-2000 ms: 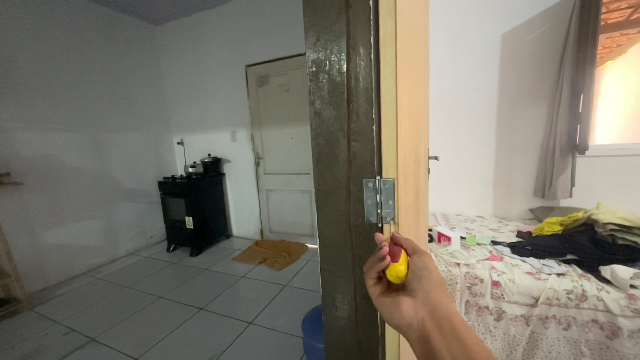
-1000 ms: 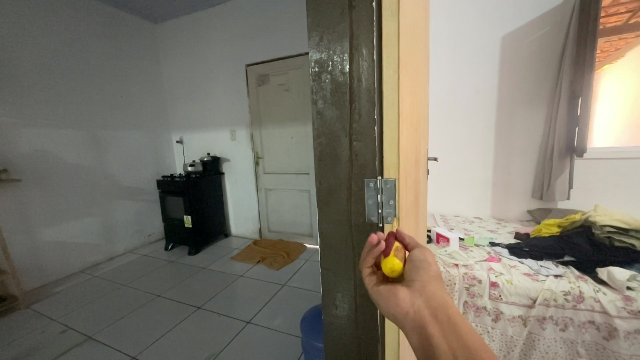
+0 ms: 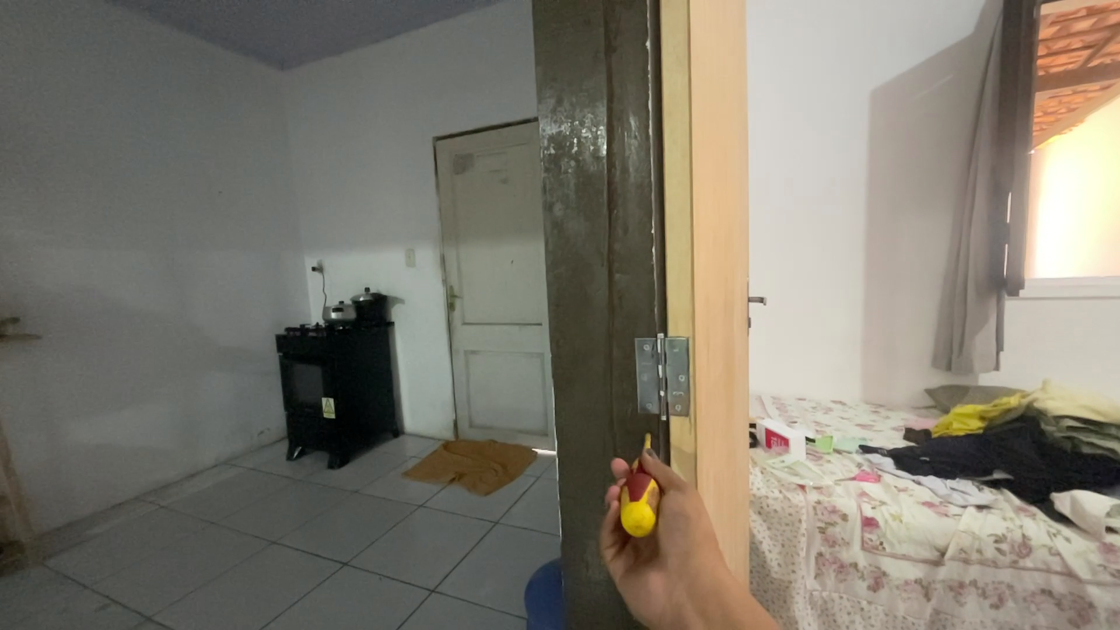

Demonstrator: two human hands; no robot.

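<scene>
My right hand (image 3: 665,534) is closed around a screwdriver (image 3: 640,507) with a yellow and red handle. Its short visible shaft points up and ends a little below a metal butt hinge (image 3: 662,376). One leaf of the hinge lies on the dark door frame (image 3: 595,262), the other on the edge of a light wooden door (image 3: 719,262). Screw heads or holes show in both leaves; which they are is hard to tell. My left hand is not in view.
A blue container (image 3: 544,595) stands on the floor by the frame's foot. Beyond are a black stove (image 3: 337,394) with pots, a brown cloth (image 3: 472,465) and a white door (image 3: 499,280). At right, clothes (image 3: 1006,464) lie on a bed with a floral cover (image 3: 927,560).
My right hand and the screwdriver have moved down and left, away from the hinge's lower end where they were earlier. The hinge has stayed in place.
</scene>
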